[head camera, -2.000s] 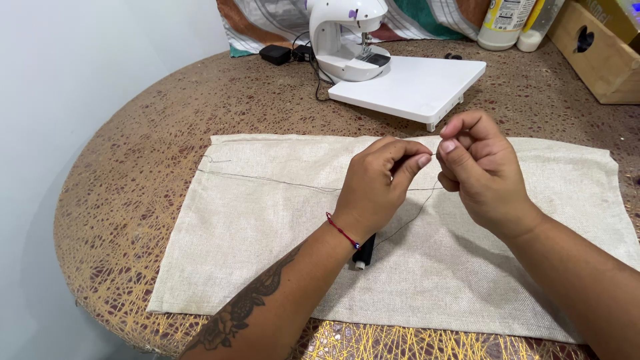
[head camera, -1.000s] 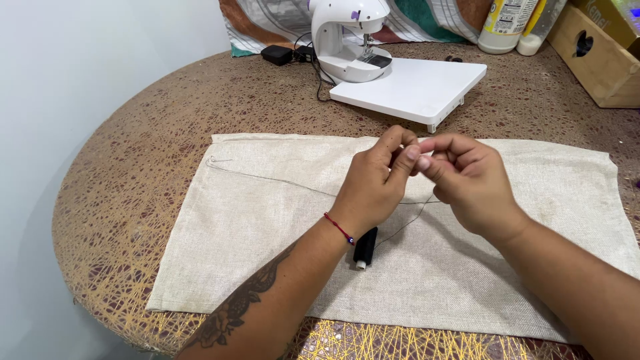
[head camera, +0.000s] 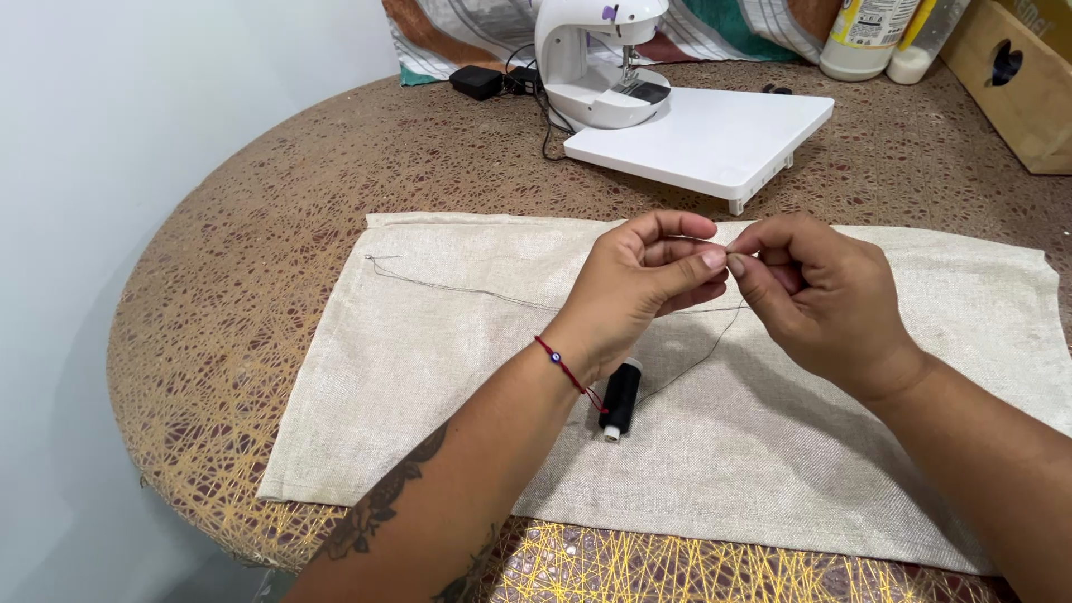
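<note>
Above a beige woven cloth (head camera: 435,377), my left hand (head camera: 653,268) and my right hand (head camera: 816,293) meet fingertip to fingertip. Each pinches thumb against forefinger; a tiny bit of dark thread seems to be between them, mostly hidden. A dark thread (head camera: 490,293) runs over the cloth from its upper left corner, passes behind my left hand and shows again below the right one. From there a strand curves down to a spool of black thread (head camera: 620,398), which lies on the cloth beside my left wrist. What looks like a needle (head camera: 385,256) lies at the thread's left end.
A white mini sewing machine (head camera: 578,67) with a white extension table (head camera: 712,138) stands behind the cloth. Black adapters (head camera: 477,82) and cords lie left of it. Bottles (head camera: 867,38) and a wooden crate (head camera: 1013,92) stand at the back right. The patterned round table (head camera: 218,226) curves away at left.
My hands have stayed close together, while the fingers have shifted: the left hand's fingers are now more spread than a second ago. The spool remains on the cloth.
</note>
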